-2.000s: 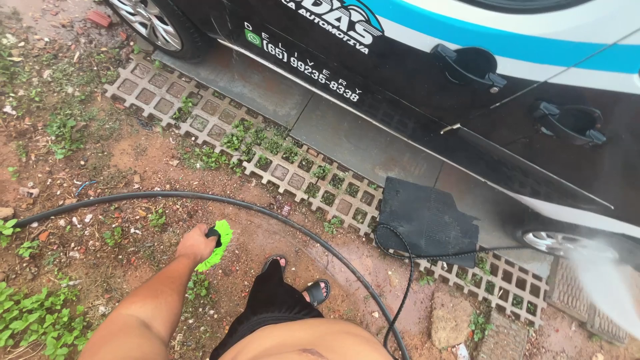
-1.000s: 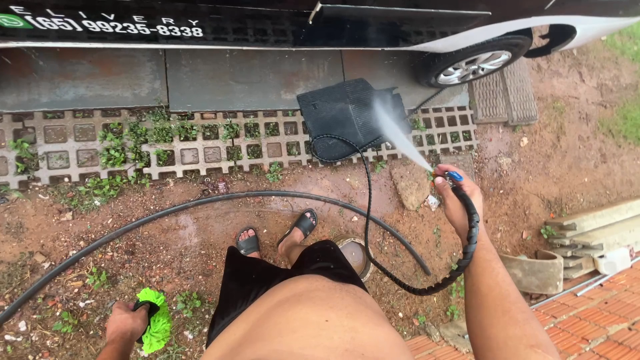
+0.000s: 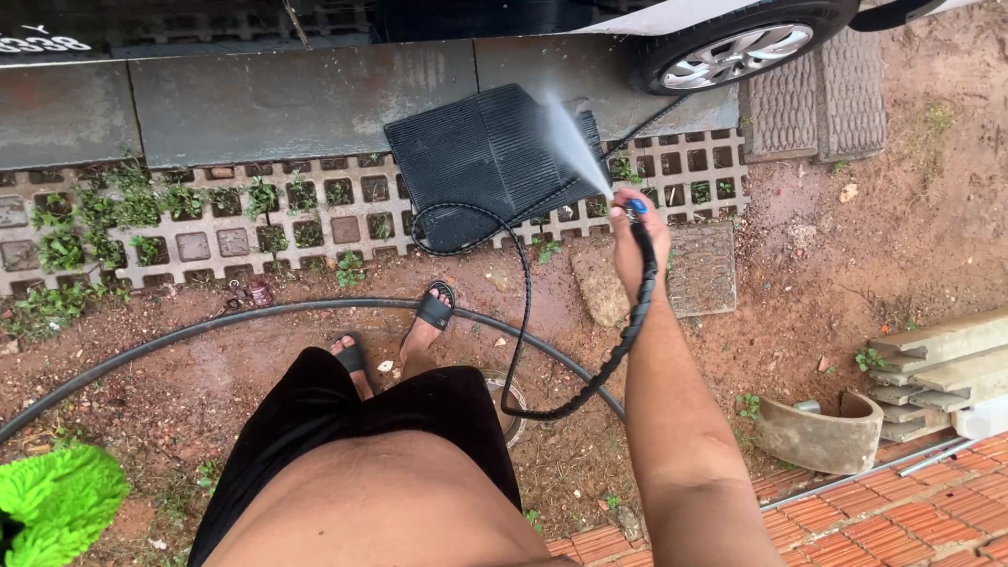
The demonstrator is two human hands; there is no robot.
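My right hand (image 3: 636,244) is closed around a spray gun with a blue part (image 3: 636,205) and a black spiral-wrapped hose (image 3: 636,315). A white water jet (image 3: 575,146) leaves it toward a ribbed black rubber floor mat (image 3: 461,150), which lies partly on grey slabs and partly on concrete grid pavers. A loop of the thin hose rests over the mat's lower edge. At the lower left a bright green microfiber wash mitt or brush (image 3: 63,500) shows in part; my left hand is outside the view.
A dark and white car with its wheel (image 3: 736,55) stands along the top. A thick black hose (image 3: 236,315) curves over the wet soil, under my sandaled foot (image 3: 435,309). To the right are a curved concrete piece (image 3: 823,433), stacked concrete posts (image 3: 945,362) and orange hollow bricks (image 3: 890,504).
My right hand and the water jet were out in front in the middle frame too. My left hand, seen there holding the green thing, has left the view. One foot has stepped onto the thick hose.
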